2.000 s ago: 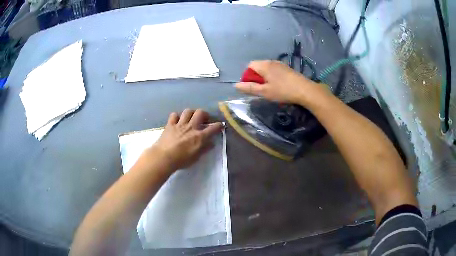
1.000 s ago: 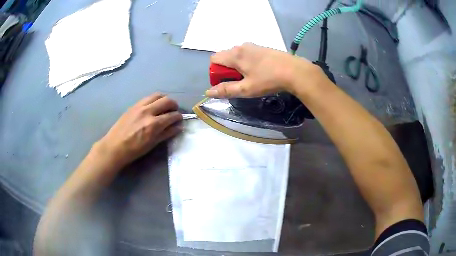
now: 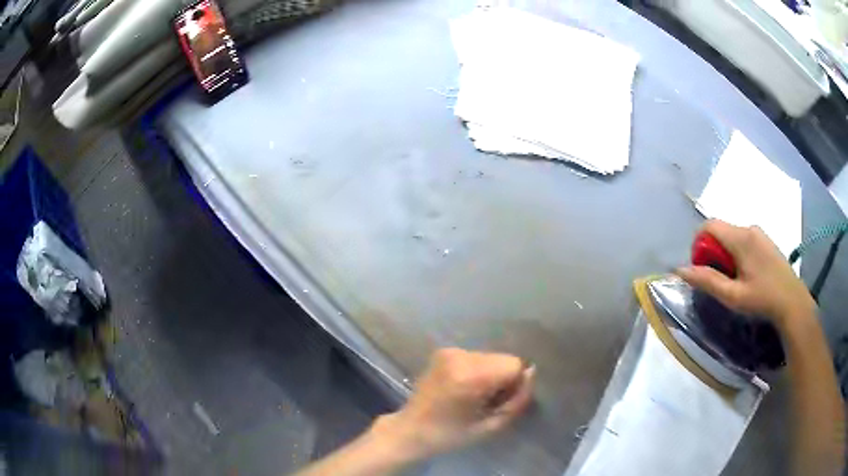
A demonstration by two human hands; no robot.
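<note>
The white patch pocket piece (image 3: pixel 665 409) lies on the grey table at the lower right, its bottom cut off by the frame edge. The steam iron (image 3: pixel 697 335) rests on its upper edge, tip pointing up-left. My right hand (image 3: pixel 748 270) grips the iron's red handle. My left hand (image 3: pixel 474 390) is off the cloth, to its left near the table's front edge, fingers curled together; whether something small is between the fingertips cannot be told. Part of the pocket piece's upper edge is hidden under the iron.
A stack of unpressed white pieces (image 3: pixel 549 88) lies at the far part of the table. Pressed pieces (image 3: pixel 758 191) lie at the right. A lit mobile phone (image 3: pixel 212 51) leans against beige bundles (image 3: pixel 139 56). A blue crate (image 3: pixel 42 195) with scraps stands at left. The teal hose (image 3: pixel 823 237) is at the right.
The view has swung left, bringing the phone and crate in. My left hand has left the cloth's upper edge and moved away to the left. The iron remains on the cloth's upper edge.
</note>
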